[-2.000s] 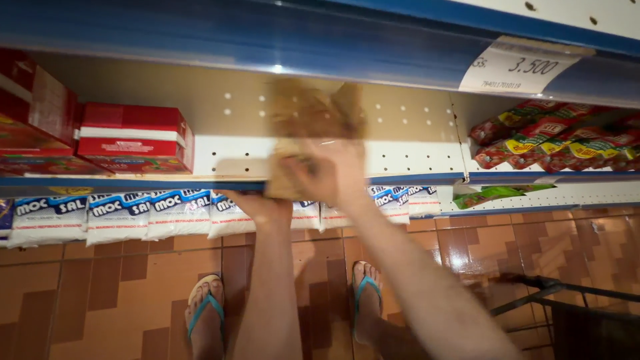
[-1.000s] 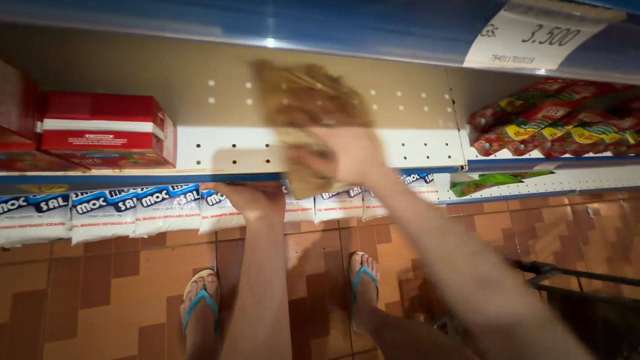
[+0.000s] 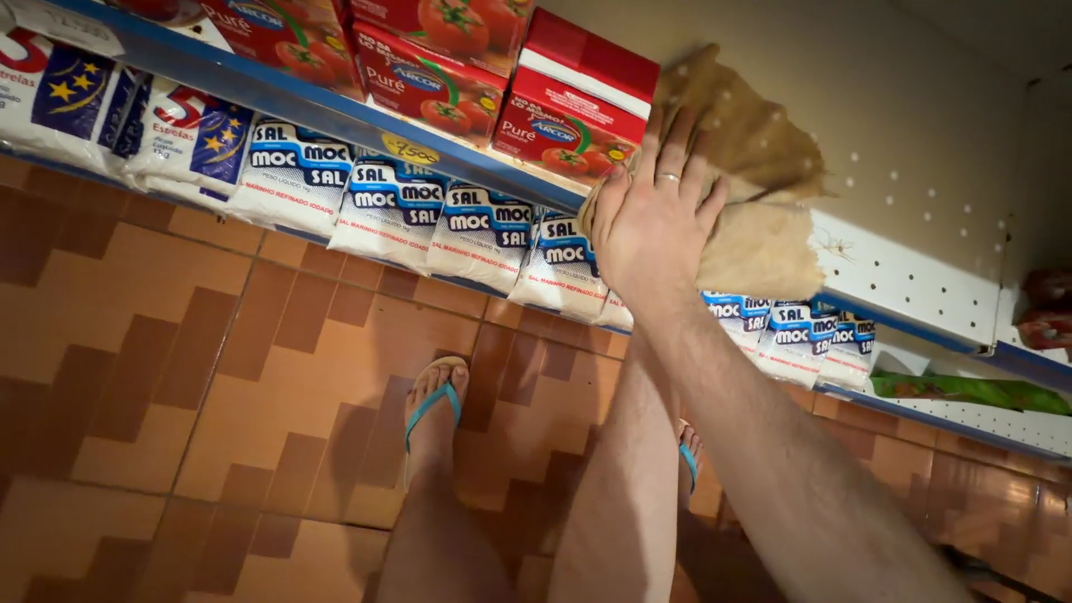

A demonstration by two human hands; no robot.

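A tan cloth [image 3: 758, 247], creased and frayed at its right end, lies over the front edge of a white perforated metal shelf [image 3: 904, 285]. My right hand [image 3: 657, 222] is on the cloth, fingers over it and a ring on one finger. The fingertips are beside the end carton of tomato puree [image 3: 578, 100]. My left forearm [image 3: 624, 486] rises from below and passes behind my right wrist, which hides the left hand. Part of the cloth stands up against the beige back panel behind the fingers.
More puree cartons [image 3: 427, 88] stand to the left on the same shelf. Plastic bags of salt [image 3: 389, 205] line the shelf below. A green packet [image 3: 967, 391] lies at the lower right, and red packets [image 3: 1047, 310] are at the right edge. My sandalled feet [image 3: 435, 398] are on the tiled floor.
The view has swung left. My right hand and the cloth have moved left along the shelf, close to the red cartons. My left hand, seen at the shelf edge before, is now hidden.
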